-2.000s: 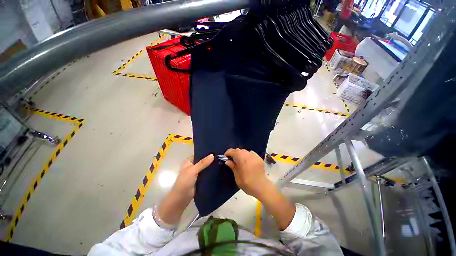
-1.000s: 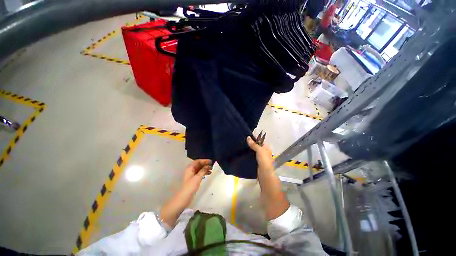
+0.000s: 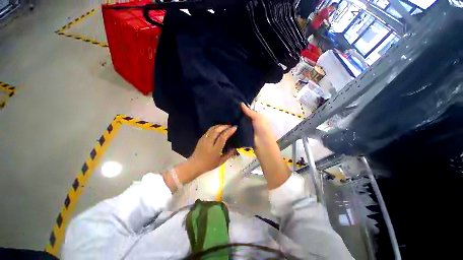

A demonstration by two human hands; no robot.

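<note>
A dark navy garment (image 3: 203,86) hangs from black hangers (image 3: 276,35), its lower part spread towards me. My left hand (image 3: 216,144) is at the garment's lower edge, fingers bent around the cloth. My right hand (image 3: 256,122) holds the garment's right side, with the thumb on the cloth and the other fingers mostly hidden behind it. The snips seen in this hand before are hidden now.
A red crate (image 3: 133,48) stands behind the garment on the left. A grey metal rack (image 3: 312,167) and dark clothes under clear plastic (image 3: 401,101) are close on the right. Yellow-black tape (image 3: 89,170) marks the floor. A person in red (image 3: 321,18) is far back.
My left hand has moved up and right onto the cloth after being low at its edge. My right hand still holds the right side, and its snips have gone out of sight. The view has shifted.
</note>
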